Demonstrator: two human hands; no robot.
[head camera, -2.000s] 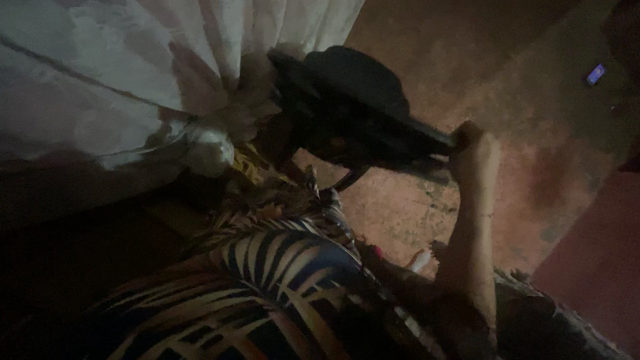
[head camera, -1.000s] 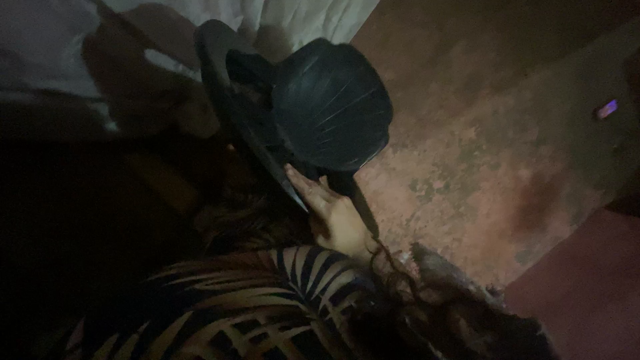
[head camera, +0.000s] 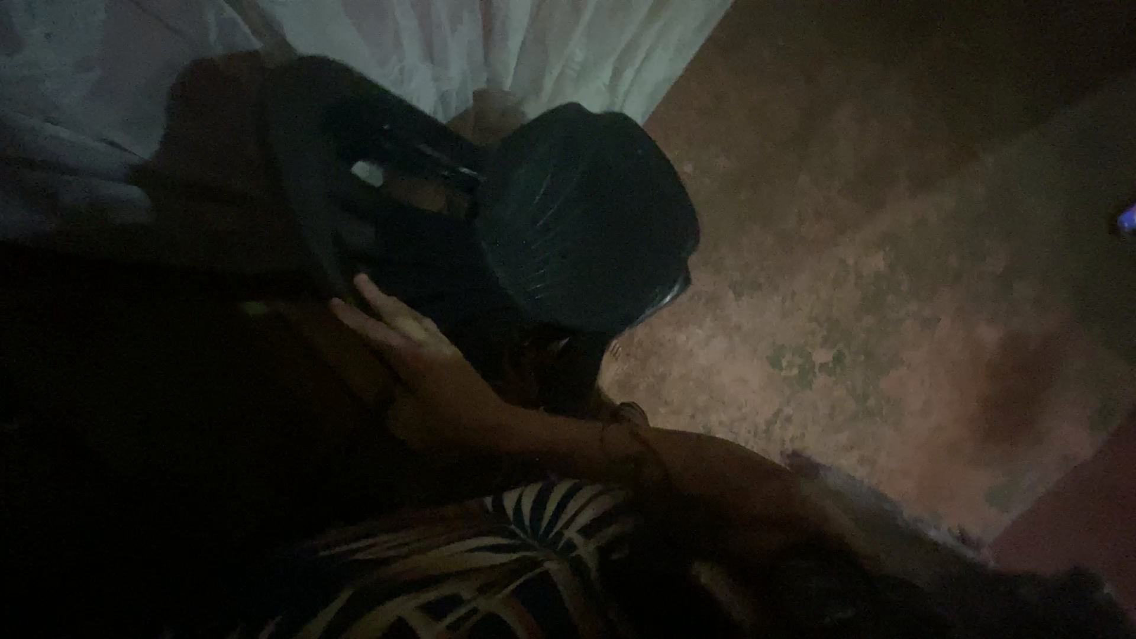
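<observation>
A black plastic object (head camera: 586, 222), which looks like a chair, is tilted across the upper middle of the head view. It has a rounded, ribbed panel, and a curved rim with openings extends to its left. My right hand (head camera: 399, 342) reaches in from the lower right, below those openings. Two of its fingers are extended at the lower edge of the rim; its thumb and palm are in shadow, so whether it grips the rim cannot be made out. My left hand is not visible.
A pale gathered curtain (head camera: 550, 53) hangs behind the black object. Worn, patchy floor (head camera: 852, 293) spreads to the right, where a small lit thing (head camera: 1127, 219) lies at the edge. A reddish surface (head camera: 1078, 524) fills the lower right corner. Leaf-patterned clothing (head camera: 532, 541) shows at the bottom.
The black object has been turned, so its ribbed panel now faces the view. My right hand, on its right end two seconds ago, has moved left to the lower rim.
</observation>
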